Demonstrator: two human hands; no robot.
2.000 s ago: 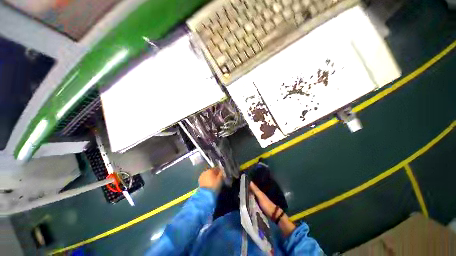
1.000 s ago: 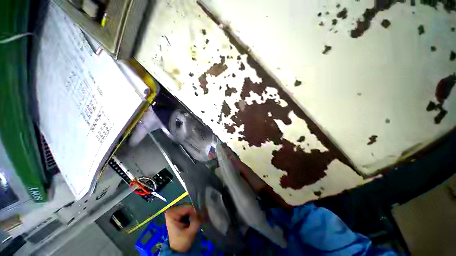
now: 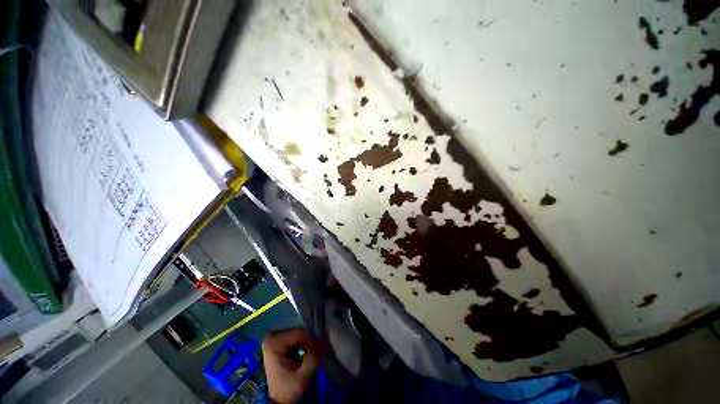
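Observation:
The keyboard tray [image 3: 568,197], off-white with dark chipped patches, fills the right and middle of the view. My left hand [image 3: 290,364] is at the bottom, left of the tray's edge, its fingers curled beside dark and grey blurred material; whether it grips anything cannot be told. Round grey reel-like shapes [image 3: 343,335] show right of this hand. A long pale grey thing [image 3: 379,304] lies along the tray's underside, partly hidden. My right hand is out of sight; only a blue sleeve [image 3: 529,390] shows below the tray.
Record sheets [image 3: 110,173] on a yellow-edged board are at the left, beside the keyboard's beige corner [image 3: 175,87]. The green machine stripe [image 3: 24,237] is at the far left. Below are orange-red handles [image 3: 211,290], a blue stool-like object [image 3: 231,363] and a yellow floor line [image 3: 245,319].
The view has come close over the tray, and the keyboard has mostly left the picture. My right hand, visible two seconds ago beside a pale grey object, is now hidden. My left hand remains curled.

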